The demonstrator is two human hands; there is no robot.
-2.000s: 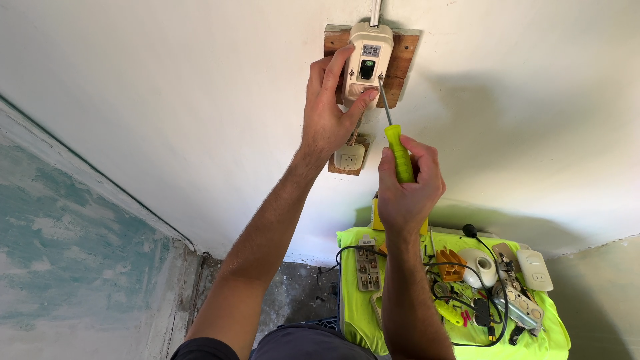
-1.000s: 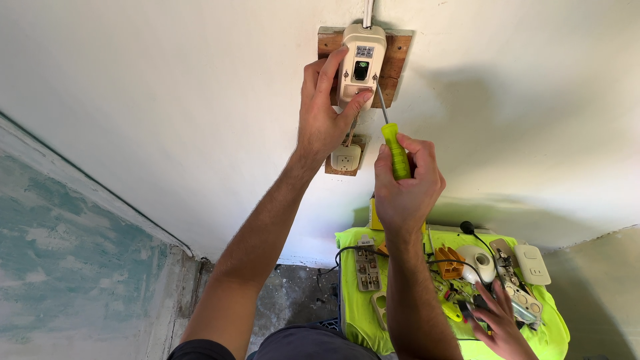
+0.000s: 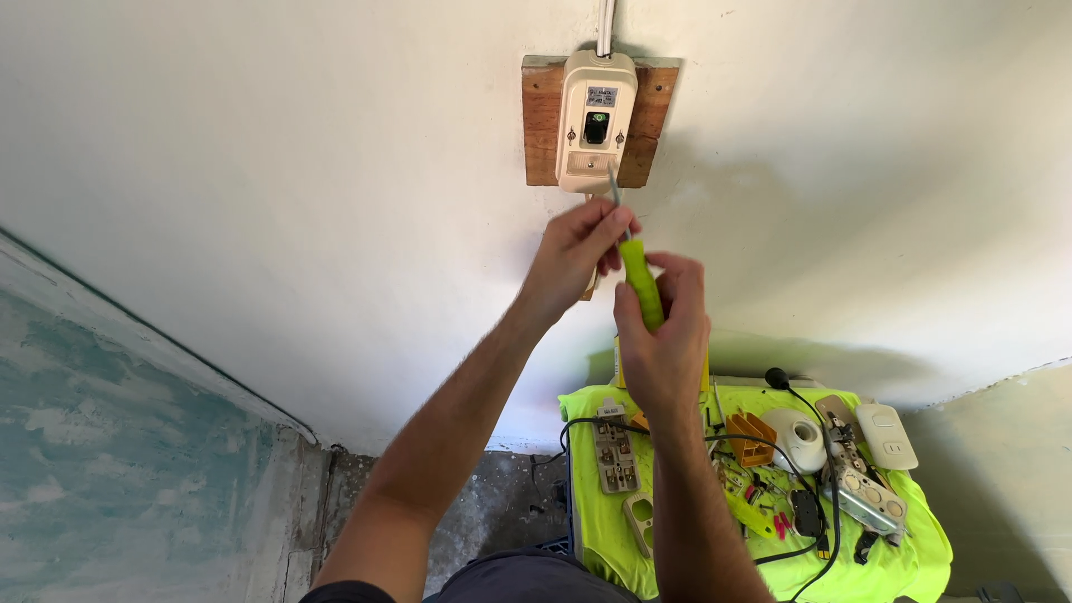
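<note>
A beige breaker enclosure (image 3: 596, 121) with a black switch and a screw at each side sits on a wooden board (image 3: 543, 126) on the wall. White cable (image 3: 605, 25) enters its top. Just below the enclosure, my right hand (image 3: 670, 335) grips the yellow-green handle of a screwdriver (image 3: 641, 285). The fingers of my left hand (image 3: 582, 251) are at its metal shaft, whose tip points up near the lower part of the enclosure. Whether the tip touches the cover cannot be told. The lower outlet is mostly hidden behind my left hand.
Below right, a surface under a yellow-green cloth (image 3: 595, 536) holds a white lamp holder (image 3: 796, 440), a white outlet plate (image 3: 886, 435), an orange plastic part (image 3: 750, 440), a terminal block (image 3: 617, 452), black cable (image 3: 833, 494) and small hardware. A teal-painted wall stands at left.
My left hand has let go of the enclosure and moved down to the screwdriver shaft. The screwdriver has left the right-hand screw. Another hand, over the tools one second ago, is out of view.
</note>
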